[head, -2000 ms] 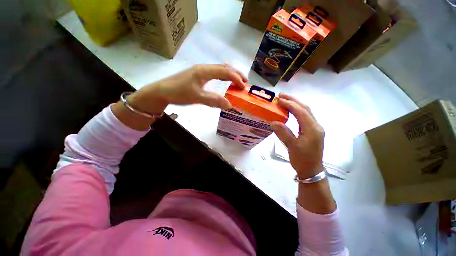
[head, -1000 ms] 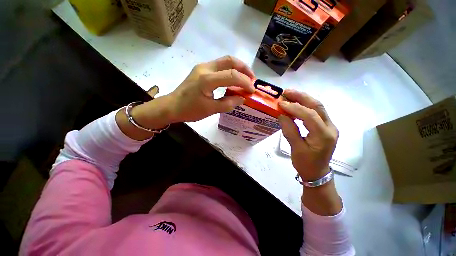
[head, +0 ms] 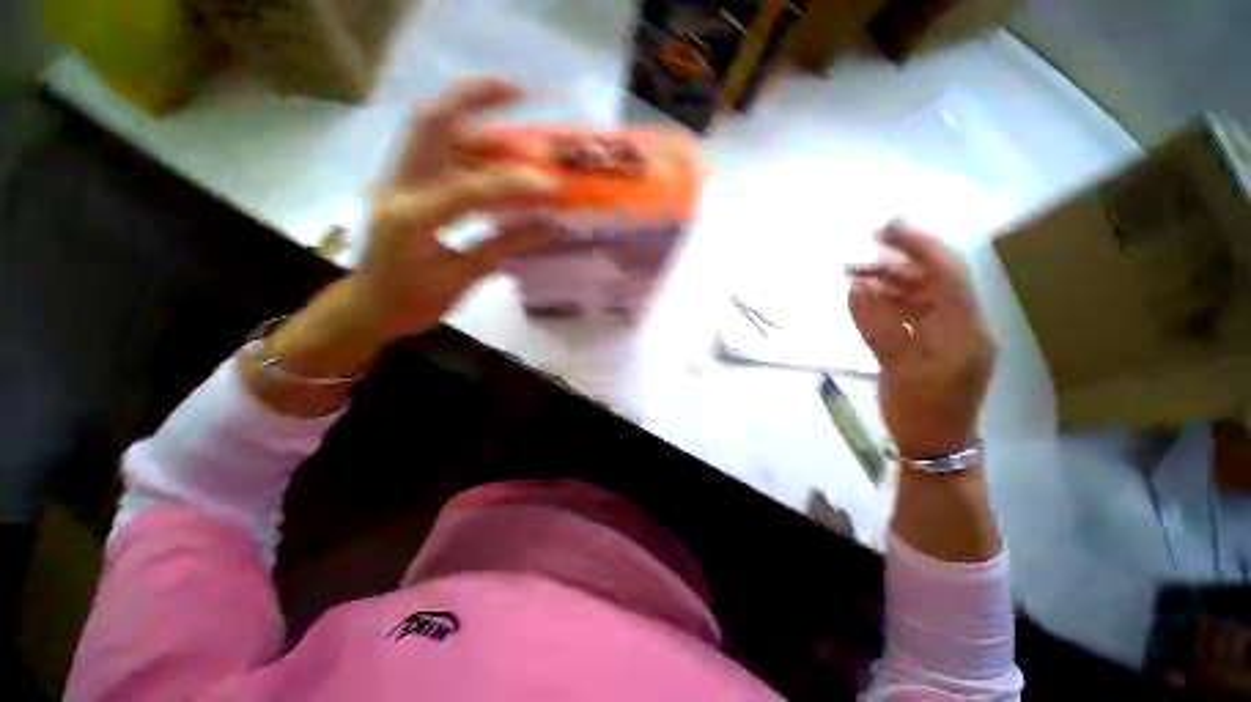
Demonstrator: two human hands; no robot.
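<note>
A retail box (head: 604,185) with an orange top and whitish printed side is over the white tabletop, left of centre; it is blurred. My left hand (head: 432,220) grips its left end, thumb and fingers at the orange top. My right hand (head: 933,316) is off the box, to its right above the label sheets, fingers bent; it is blurred and I cannot tell if it holds anything small. The white label sheets (head: 789,350) lie on the table below and left of my right hand. A slim yellow-green utility knife (head: 852,428) lies beside their lower edge.
Dark retail boxes (head: 693,55) stand at the top centre. Brown cartons stand at the top left (head: 295,41) and on the right (head: 1132,281). A yellow bag (head: 117,48) is at the far left. The table edge (head: 576,391) runs diagonally in front of me.
My right hand has let go of the box and moved right. My left hand and the box have shifted left and up in the view. The knife now shows.
</note>
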